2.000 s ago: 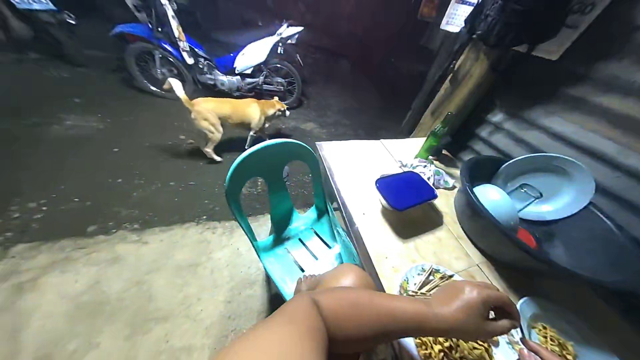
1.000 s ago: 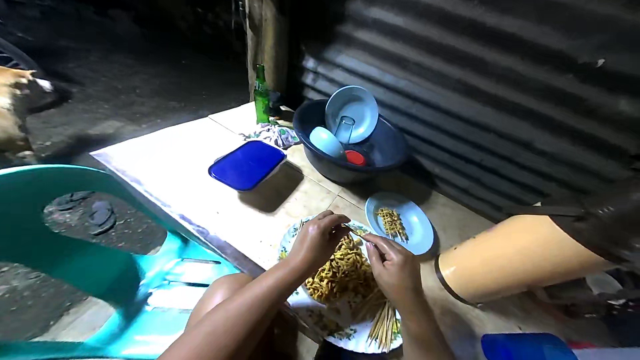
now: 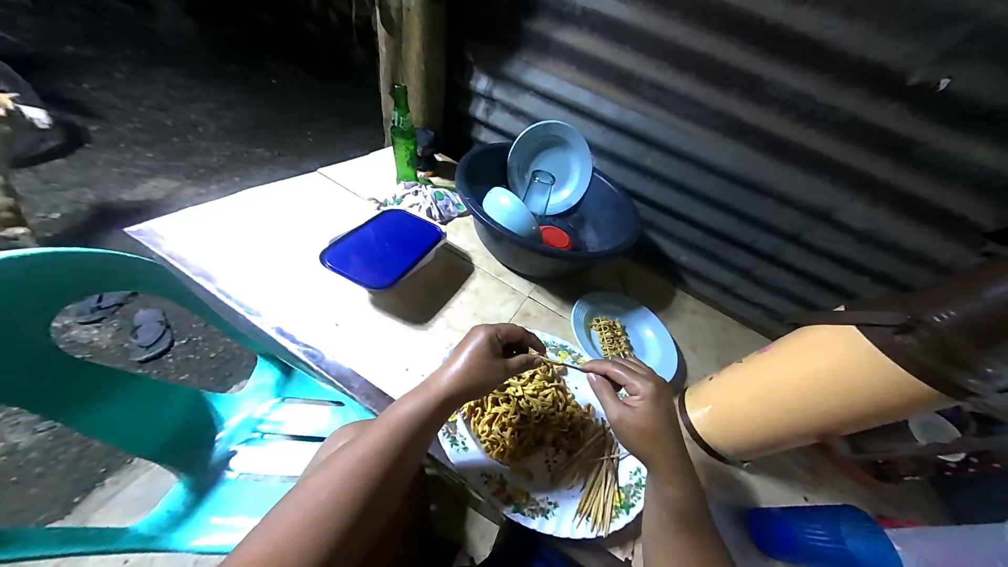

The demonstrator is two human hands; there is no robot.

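Between my two hands, above a floral plate [image 3: 551, 516], runs a thin wooden skewer [image 3: 568, 366]. My right hand [image 3: 630, 398] grips its right end, and the fingertips of my left hand [image 3: 494, 361] are at its left end, around a small yellowish piece mostly hidden by them. A heap of yellowish-brown, strip-like food pieces [image 3: 524, 413] lies on the floral plate under my left hand. Several bare skewers [image 3: 600, 492] rest on the same plate at the lower right. Just beyond my right hand, a light blue plate [image 3: 654, 342] holds filled skewers [image 3: 612, 337] side by side.
A blue-lidded container [image 3: 383, 248], a cloth [image 3: 425, 201] and a green glass bottle [image 3: 403, 142] stand on the tiled table [image 3: 260, 213]. Behind is a dark basin [image 3: 504, 248] with dishes. A yellow cylindrical object [image 3: 811, 394] is at right, a teal plastic chair [image 3: 87, 346] at left.
The view has swung right since the first frame. My hands remain together over the floral plate; since one second ago, the skewer between them shows more plainly.
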